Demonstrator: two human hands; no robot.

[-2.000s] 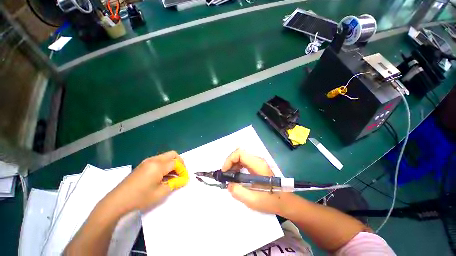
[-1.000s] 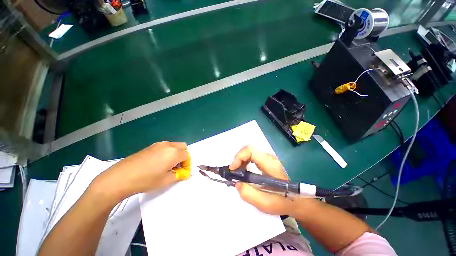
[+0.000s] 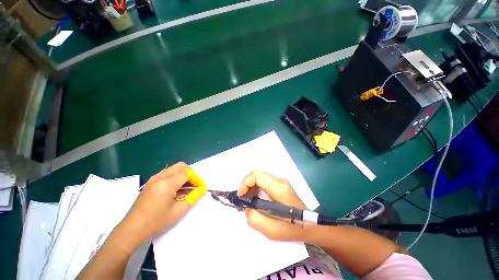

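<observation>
A solar panel [image 3: 230,240] lies white back up in front of me. My right hand [image 3: 271,205] holds the soldering iron [image 3: 273,208] like a pen, its tip pointing left, close to the fingertips of my left hand. My left hand [image 3: 167,191] wears yellow-orange finger cots [image 3: 193,186] on thumb and finger and pinches a thin white cable [image 3: 189,188] over the panel. The cable's end is near the iron tip; whether they touch is hard to tell.
Fanned white panels [image 3: 82,224] lie at left. The black iron stand [image 3: 306,123] with a yellow sponge [image 3: 327,141] and a white strip [image 3: 357,163] is beyond the panel. The black solder feeder [image 3: 383,104] with its solder reel [image 3: 398,23] stands at right. The green conveyor [image 3: 202,65] runs behind.
The white cable now shows at my left fingers, and the iron tip has moved slightly down and left. The small dark panel at the conveyor's far right has moved mostly out of view.
</observation>
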